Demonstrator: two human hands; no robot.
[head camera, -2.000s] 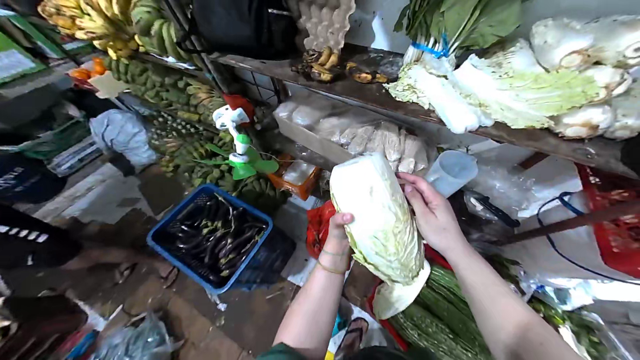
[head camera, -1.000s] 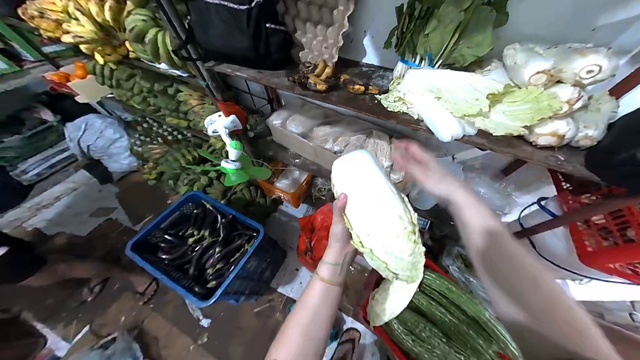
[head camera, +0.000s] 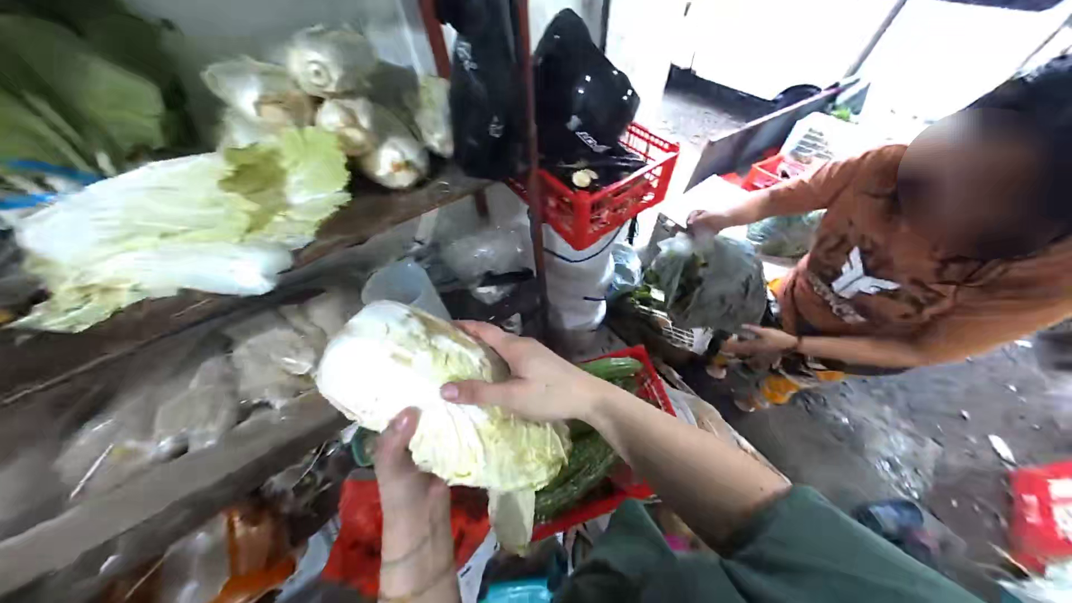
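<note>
A whole napa cabbage (head camera: 435, 385) lies tilted between my two hands, one pale leaf hanging loose from its lower end. My left hand (head camera: 406, 469) grips it from below, the thumb on its near side. Over its upper right side rests my right hand (head camera: 528, 377), thumb and fingers spread around it and its fingertips partly hidden. Loose cabbage leaves (head camera: 159, 226) lie on the wooden shelf (head camera: 402, 205) at the left. Beneath the held cabbage, long green gourds (head camera: 578, 477) fill a red crate (head camera: 657, 385).
Wrapped pale vegetables (head camera: 335, 109) and leafy greens (head camera: 75, 92) stand on the shelf. Under it are plastic bags (head camera: 268, 352) and a translucent container (head camera: 406, 289). A red crate (head camera: 586, 209) holds black bags behind. At the right, a person (head camera: 904, 268) holds a plastic bag of greens (head camera: 712, 280).
The view has swung right, bringing the person into sight. My right hand, off the cabbage one second ago, is back on it. The cabbage now lies more sideways.
</note>
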